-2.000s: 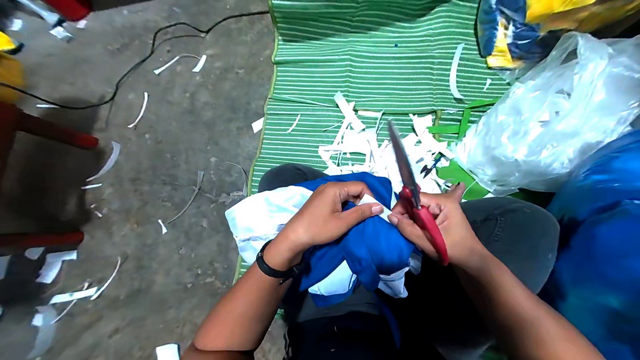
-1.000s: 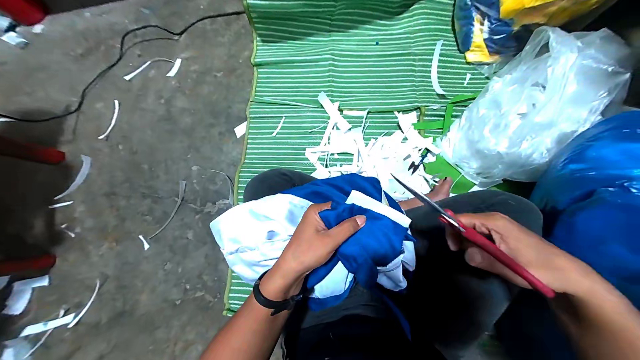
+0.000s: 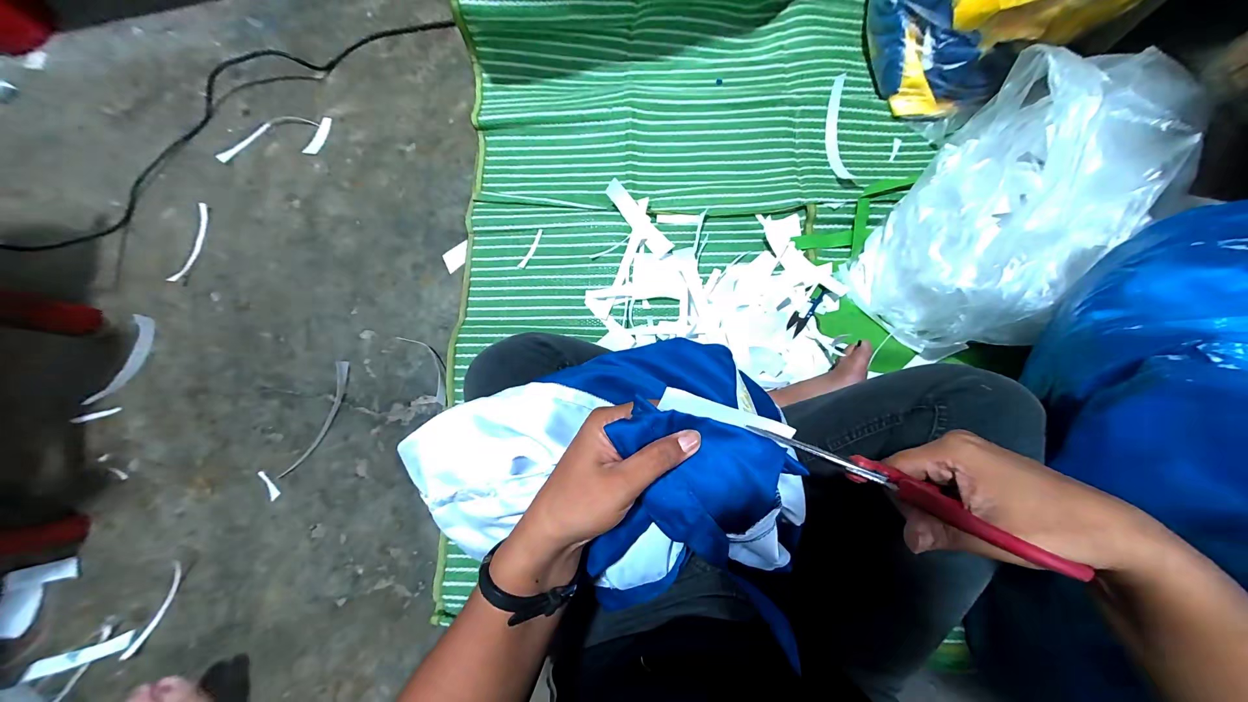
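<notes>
My left hand [image 3: 609, 473] grips a bunched blue and white fabric piece [image 3: 682, 478] on my lap, its thumb lying over the blue part. Along the upper edge of the blue fabric runs a white strip [image 3: 726, 411]. My right hand [image 3: 975, 497] is closed around the red handles of a pair of scissors [image 3: 868, 470]. The blades point left, and their tips meet the right part of the white strip. Whether the blades are apart cannot be told.
White scraps [image 3: 731, 302] lie heaped on a green striped mat [image 3: 624, 117] beyond my knees. A clear plastic bag [image 3: 1033, 195] and a blue plastic bag [image 3: 1160, 390] stand at the right. A black cable [image 3: 210, 107] and loose strips lie on the concrete floor [image 3: 322, 273] at left.
Two seconds ago both hands were together at the fabric with the scissors pointing up. My right hand moved off right, and the scissors now point left, their tips at the strip.
</notes>
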